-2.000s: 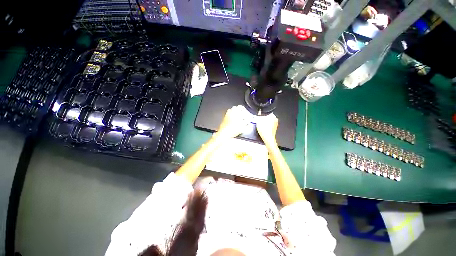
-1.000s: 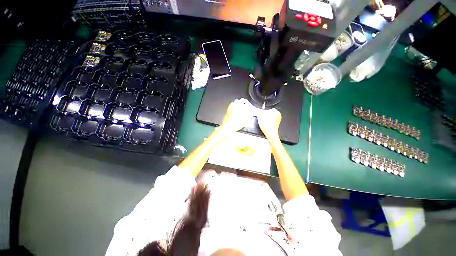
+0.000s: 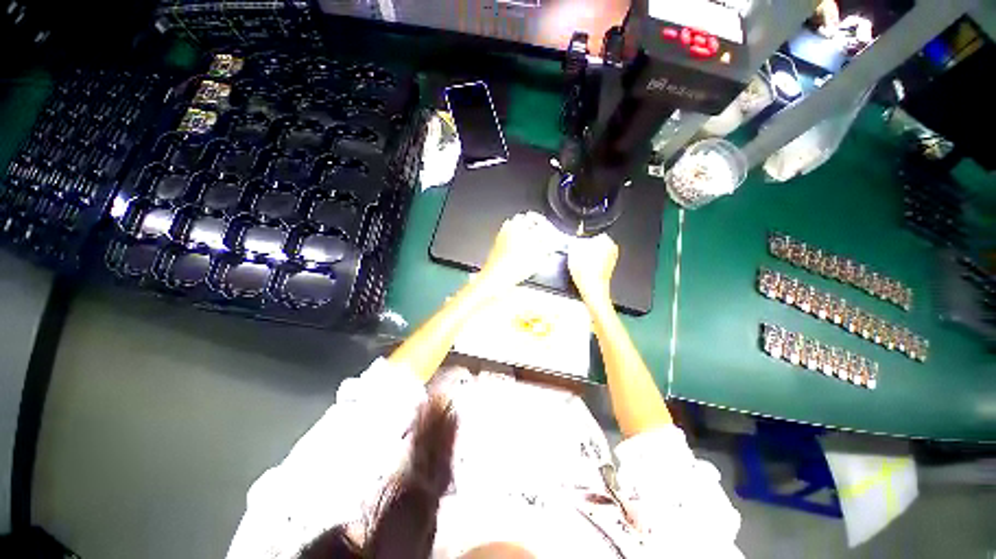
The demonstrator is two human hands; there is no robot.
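My left hand and my right hand are close together just below the ring of the black digital microscope. Both hands are overexposed and nearly white. Whatever lies between their fingers cannot be made out. They are over the front part of the flat black microscope base. A white paper sheet with a yellow mark lies in front of the base, between my forearms.
Left: glossy black blister tray with gold modules in one column. Behind the base: smartphone, crumpled white wipe, monitor. Right: round clear tub, plastic bag, three module rows on the green mat.
The view has shifted slightly. The monitor picture went from a framed image on grey to orange, then to a patterned one. My hands stay in nearly the same place under the microscope.
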